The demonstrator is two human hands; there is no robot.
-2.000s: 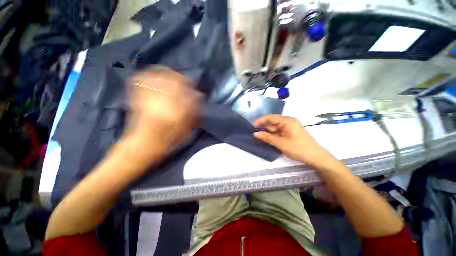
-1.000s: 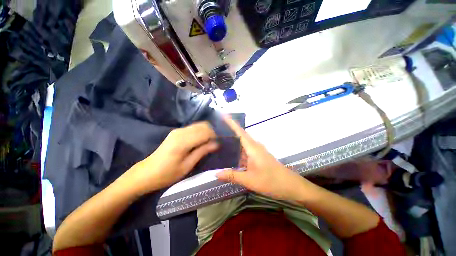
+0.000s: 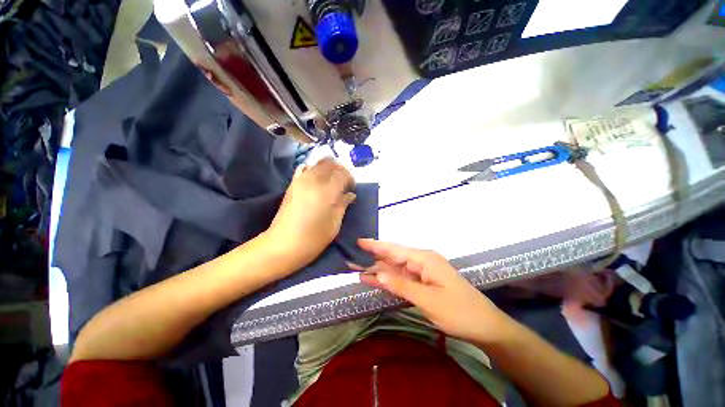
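A dark grey garment panel (image 3: 191,191) lies bunched left of the needle, and its edge runs under both hands. My left hand (image 3: 314,207) is on the fabric just in front of the presser foot, fingers bent down at the needle; its fingertips are partly hidden. My right hand (image 3: 421,282) pinches the near edge of the fabric between thumb and fingers, above the front table edge. The presser foot and needle are mostly hidden behind my left hand and the machine head (image 3: 238,63).
Blue-handled thread snips (image 3: 529,161) lie right of the needle, tied to a beige cord (image 3: 608,199). A measuring tape (image 3: 318,314) runs along the front table edge. A blue knob (image 3: 362,154) sits beside the foot. Dark fabric heaps (image 3: 48,95) stand at the left.
Since one second ago, my left hand has moved up to the needle. My right hand has moved down from the fabric's right side to its near edge. Earlier, the view also moved closer to the machine.
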